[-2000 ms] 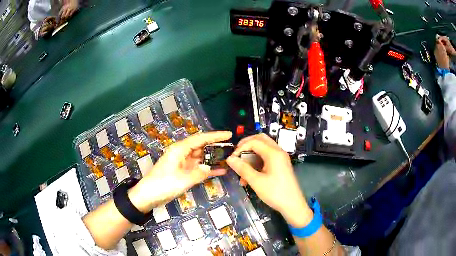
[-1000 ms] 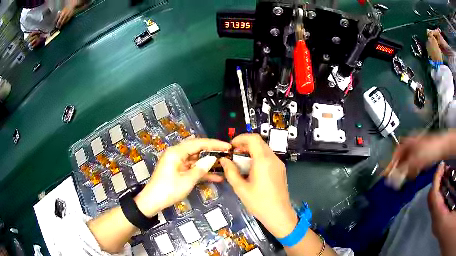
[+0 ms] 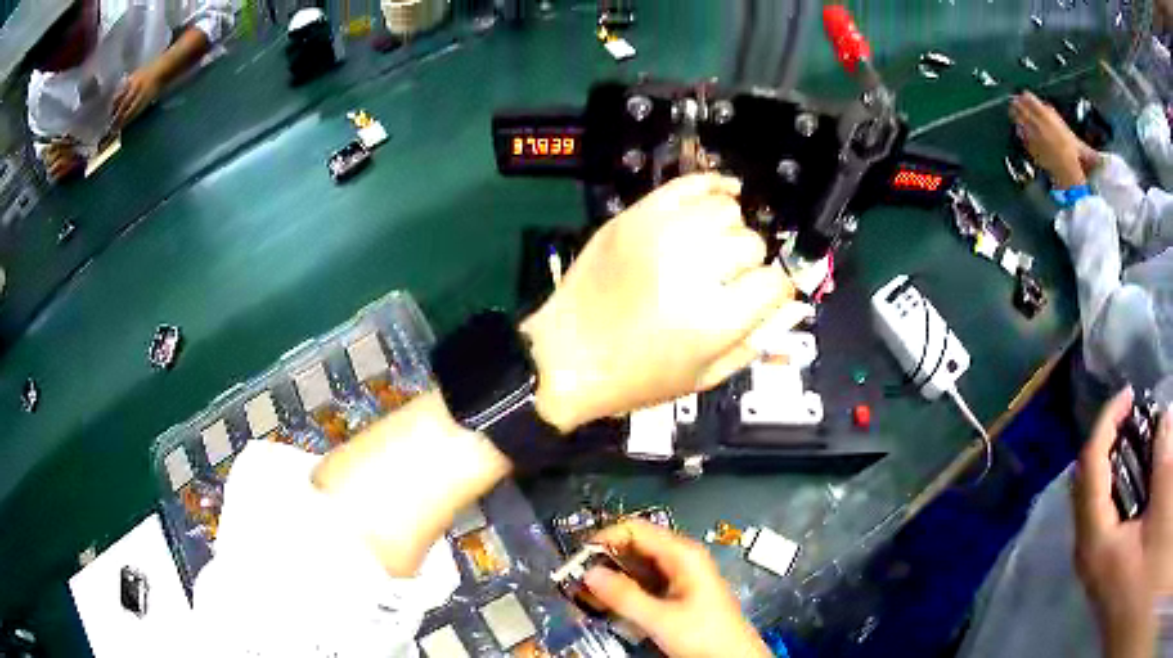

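My left hand (image 3: 663, 302), with a black wristband, reaches over the fixture's left station. Its fingers are curled where the left red toggle clamp handle stood, and they hide that handle. My right hand (image 3: 669, 591) is low in front of the fixture, thumb and fingers closed on a small dark housing with a metallic rim (image 3: 581, 566). The black fixture (image 3: 759, 142) shows its right white nest (image 3: 781, 392); most of the left nest is covered. A display module (image 3: 772, 550) with an orange flex tail lies on the bench right of my right hand.
The clear blister tray (image 3: 399, 321) with display modules lies at left, partly under my left arm. White paper (image 3: 109, 585) holds a dark part. A power strip (image 3: 920, 337) lies right of the fixture. Other workers' hands show at upper left and right; one at right holds dark parts.
My left hand has left the part and moved up and right onto the fixture. My right hand has moved down, keeping the housing. A display module now shows on the bench. The view has shifted.
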